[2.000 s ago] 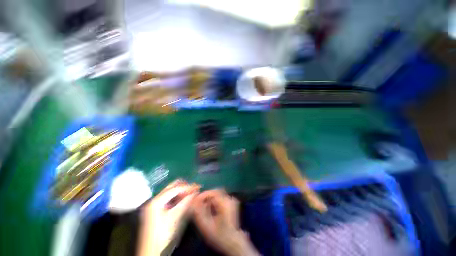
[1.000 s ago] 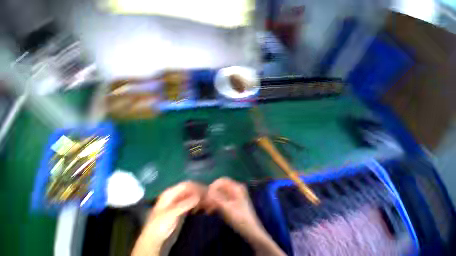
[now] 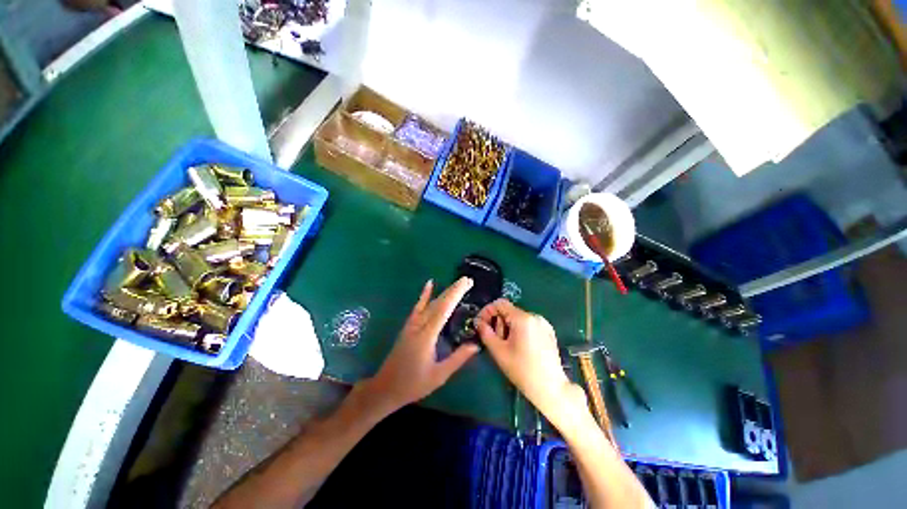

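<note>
A black lock housing [image 3: 481, 280] with a rounded end lies on the green bench in front of me. My left hand [image 3: 423, 348] lies against its left side with thumb and fingers spread around its near part. My right hand [image 3: 519, 343] has thumb and fingertips pinched together over the recess at the near end. A brass-coloured bit shows there, but whether the fingers hold a small part is hidden. Thin silvery wire rings [image 3: 348, 326] lie left of my left hand, and a few more [image 3: 511, 290] lie right of the housing.
Blue bin of lock cylinders [image 3: 199, 260] and white cloth [image 3: 285, 338] at left. Divided cardboard box [image 3: 370, 149], gold-piece bin [image 3: 471, 167], black-part bin [image 3: 527, 197] and grease pot [image 3: 603, 227] with red-handled brush behind. Hammer [image 3: 594, 388], pliers [image 3: 625, 383], black-unit row [image 3: 686, 290] and blue crate [image 3: 636, 475] at right.
Both hands have moved forward from the bench's near edge to the black housing. They were close together before; now the left is spread at its side. The view has turned and sharpened.
</note>
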